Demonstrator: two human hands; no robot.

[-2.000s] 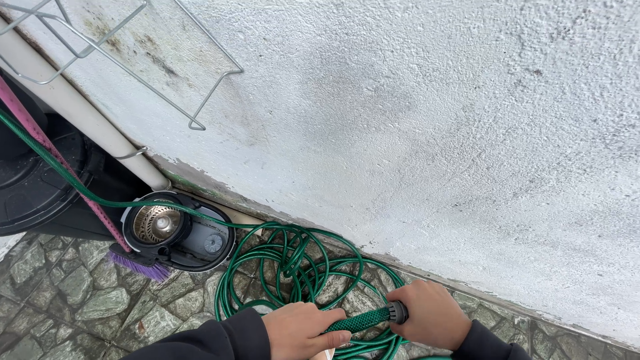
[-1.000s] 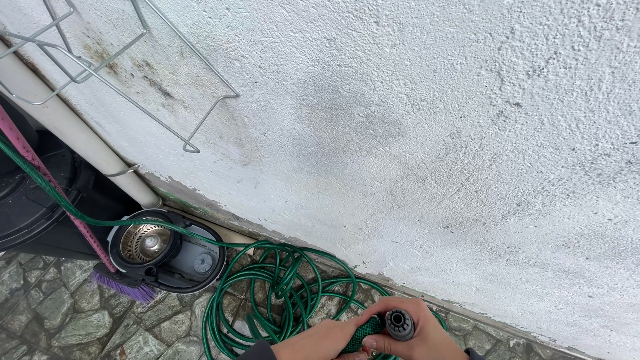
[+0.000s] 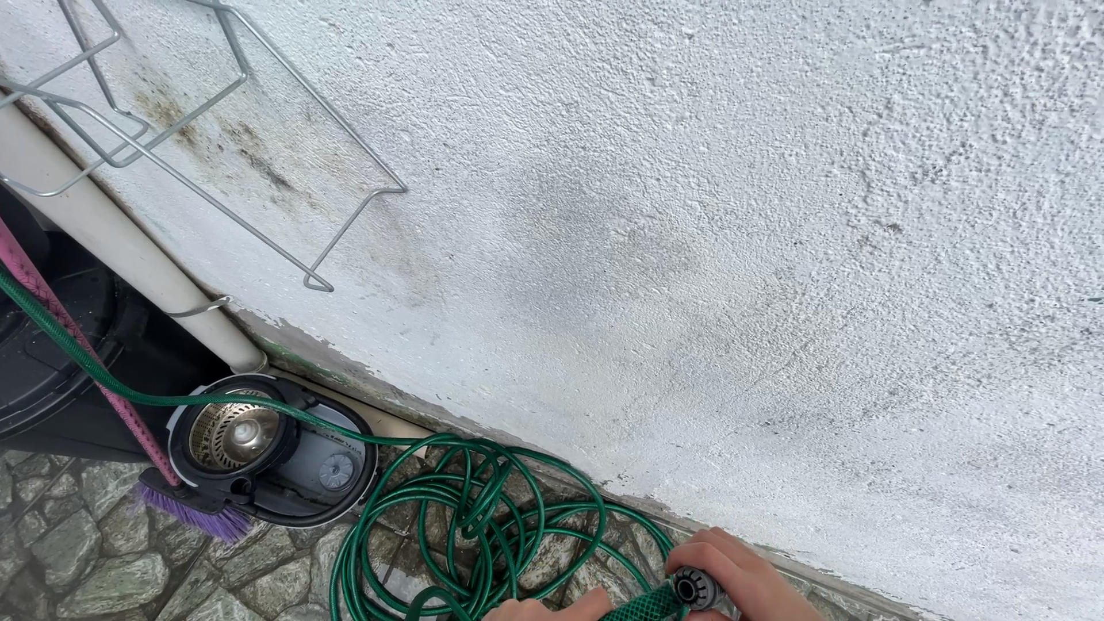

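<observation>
At the bottom edge, my right hand (image 3: 749, 576) grips the dark ribbed hose connector (image 3: 695, 588), its round opening facing up toward the camera. My left hand (image 3: 552, 609) is partly cut off by the frame edge, with its fingers against the green braided hose (image 3: 642, 606) just left of the connector; its full grip is hidden. Loose coils of green garden hose (image 3: 483, 509) lie on the stone floor beyond and to the left of my hands. From them the hose runs left across a spin mop bucket (image 3: 323, 461) and up past a pink broom handle.
A white rough wall (image 3: 690, 259) rises ahead. A wire rack (image 3: 345, 233) hangs at upper left, near a beige pipe (image 3: 129, 233). A black lidded bin (image 3: 52, 371) and a broom with purple bristles (image 3: 194, 511) stand left. The floor is irregular stone (image 3: 116, 578).
Two seconds ago a length of braided hose lay exposed between my hands; they have come closer together. The connector has turned from sideways to facing the camera.
</observation>
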